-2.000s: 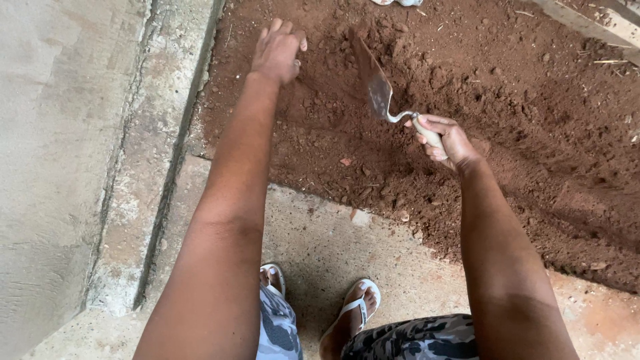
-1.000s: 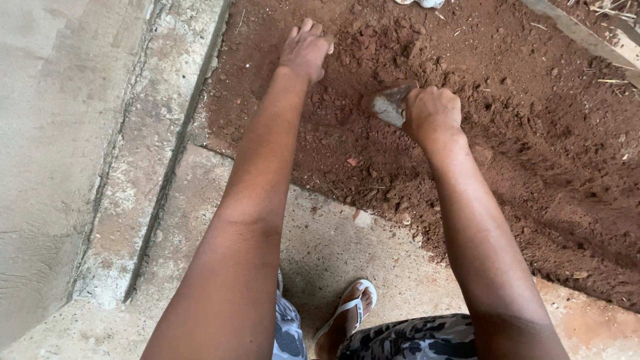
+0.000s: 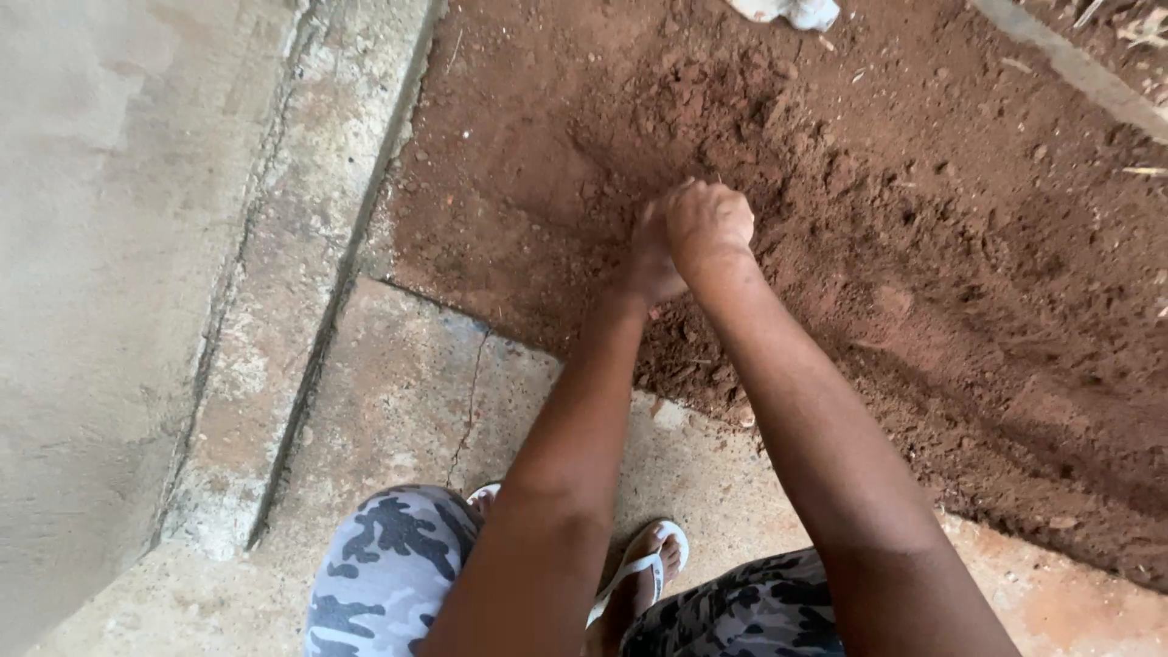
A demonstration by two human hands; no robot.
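My right hand is curled, knuckles up, above the loose reddish-brown soil. Partly behind it, my left hand is close against it, blurred, with its fingers mostly hidden. No trowel shows in this view; whether the right fist covers it I cannot tell. Under both hands the soil is dug and crumbly, with clods just beyond them and a shallow furrow running to the right.
A concrete curb and a plastered surface lie on the left. Cracked concrete paving borders the soil near my sandalled feet. A whitish object lies at the top, and a grey strip crosses the upper right corner.
My left hand has moved right and nearer to me, and my right hand has moved left, so the two now meet. The trowel seen in both earlier frames no longer shows.
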